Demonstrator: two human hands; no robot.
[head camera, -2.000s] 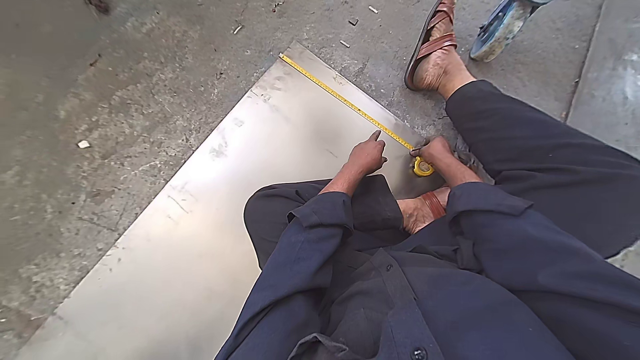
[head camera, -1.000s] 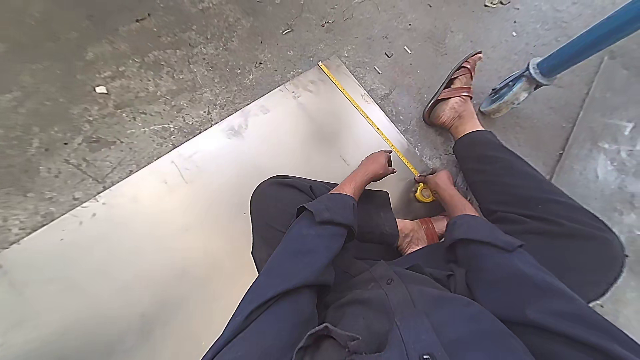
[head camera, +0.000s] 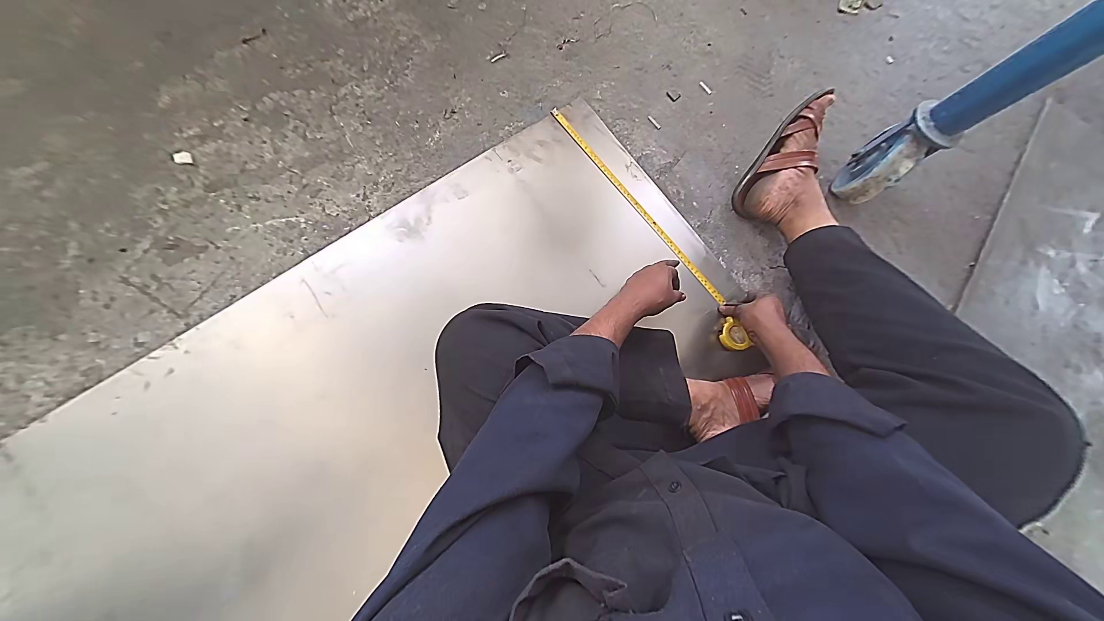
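Observation:
A large flat metal sheet (head camera: 371, 345) lies on the floor under my bent leg. Across it, near its short edge, runs the yellow blade of a tape measure (head camera: 638, 207), from the far long edge to the yellow tape case (head camera: 735, 334). My right hand (head camera: 759, 317) grips the blade where it leaves the case, beside the sheet's edge. Just left of the blade, my left hand (head camera: 653, 288) rests over the sheet with its fingers bent; whether it holds anything small is not visible.
My sandalled foot (head camera: 789, 164) stands on the concrete floor past the short edge. Right of it is a caster wheel (head camera: 880, 164) on a blue metal tube (head camera: 1018, 78). Another flat sheet or slab (head camera: 1044, 259) lies at the far right. Small debris dots the floor.
The view has shifted, bringing more of the blue tube into sight. My left hand has drawn slightly away from the tape blade since two seconds ago. The blade stays stretched over the sheet.

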